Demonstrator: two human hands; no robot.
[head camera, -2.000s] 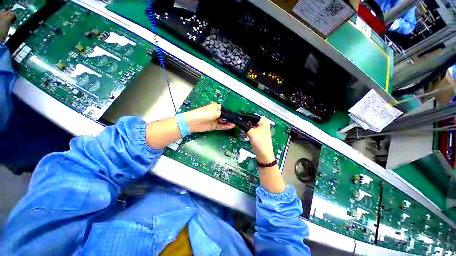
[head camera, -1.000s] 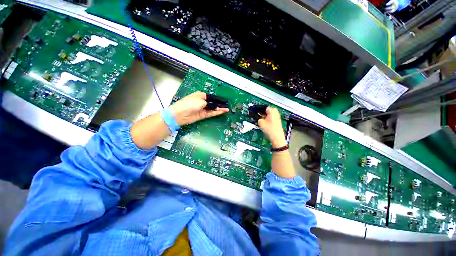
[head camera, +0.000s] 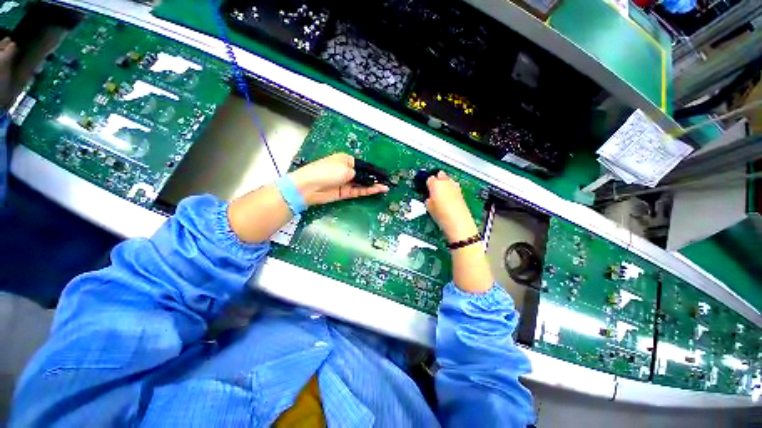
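Note:
A green circuit board (head camera: 334, 242) lies on the rails in front of me, with white patches and small parts. My left hand (head camera: 334, 180) is over the board's upper left part, black covers on its fingertips. My right hand (head camera: 444, 199) is over the upper right part, its black-covered fingertips pointing down at the board. A gap separates the hands. Whether either hand holds a small part cannot be told. A light blue wrist strap (head camera: 291, 195) is on my left wrist, with a blue cord running up from it.
More circuit boards lie left (head camera: 117, 109) and right (head camera: 585, 292) on the conveyor rails (head camera: 351, 313). Bare metal shows in the gaps. Behind are dark bins with grey-silver components (head camera: 364, 63) and yellow components (head camera: 447, 102). Papers (head camera: 643, 149) hang at right. Another person's hand shows at far left.
My hands were together over the board at first, then moved apart. Since one second ago the right hand has shifted slightly and the left hand has moved a little right. The view has shifted slightly.

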